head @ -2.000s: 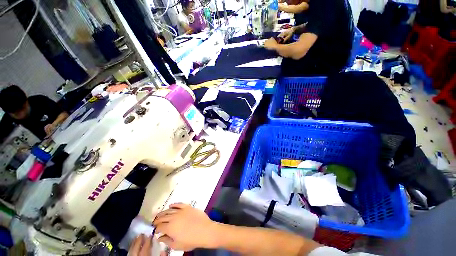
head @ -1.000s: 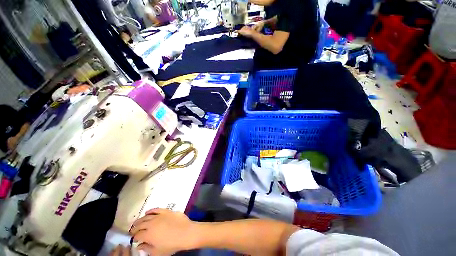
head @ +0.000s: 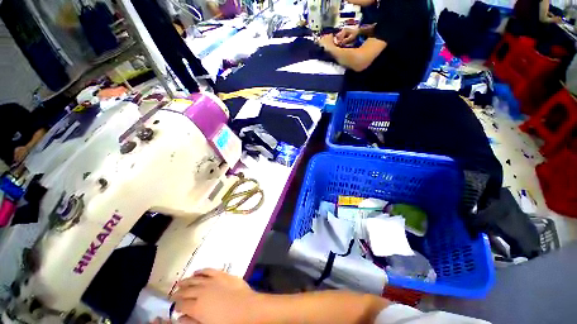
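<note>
My right hand point(head: 212, 296) lies on pale cloth point(head: 149, 306) at the lower edge of the picture, near the front edge of the white table. Its fingertips press down and partly hide the cloth. A dark cloth piece point(head: 120, 278) lies under the arm of the cream sewing machine point(head: 164, 155), next to the pale cloth. My left hand is mostly cut off by the lower edge; only a small, unclear bit may show beside the right fingers. The needle area is not clearly seen.
Gold-handled scissors point(head: 239, 196) lie on the white table point(head: 218, 250) beyond my right hand. A blue basket point(head: 471, 256) with pale pieces stands at right, another blue basket point(head: 335, 130) behind it. A person in dark clothes works at a farther table. Red stools point(head: 557, 117) stand at far right.
The view swung left and back, shifting everything. My right hand stays on the pale cloth. The left fingers, visible earlier at the lower edge, are now almost out of the picture.
</note>
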